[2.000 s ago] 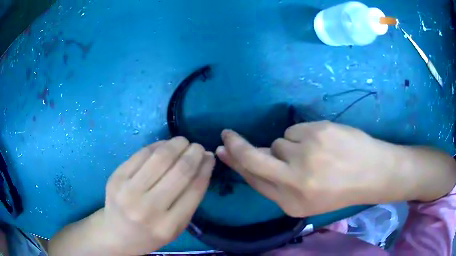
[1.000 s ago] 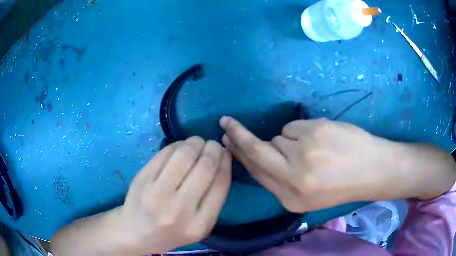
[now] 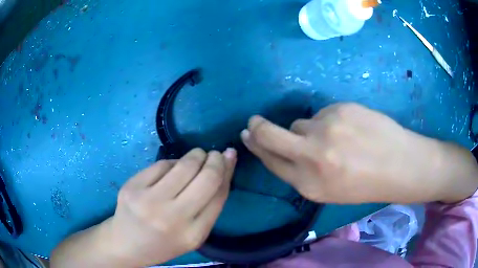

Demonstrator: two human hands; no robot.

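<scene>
A black headband (image 3: 251, 247) lies curved at the bench's front edge, below my hands. A black open yoke (image 3: 164, 112) curves up from its left end, beyond my left hand. My left hand (image 3: 175, 201) has its fingers pinched together over the left joint; what they pinch is hidden. My right hand (image 3: 335, 154) is bent over the right end, thumb and index finger close together, their contact with the part hidden. A thin black wire (image 3: 262, 193) runs between the hands inside the arc. The two hands are slightly apart.
A translucent bottle (image 3: 330, 19) with orange nozzle lies at the top right. A thin whitish tool (image 3: 427, 44) lies right of it. A black arc part (image 3: 8, 209) is at the left edge. A clear plastic bag (image 3: 393, 225) is by the pink sleeve (image 3: 448, 235). The bench (image 3: 105, 78) is spotted.
My right hand has moved up and slightly apart from my left. The thin wire that stood out at the right no longer shows there; a wire shows inside the arc. Bottle and tool appear shifted left.
</scene>
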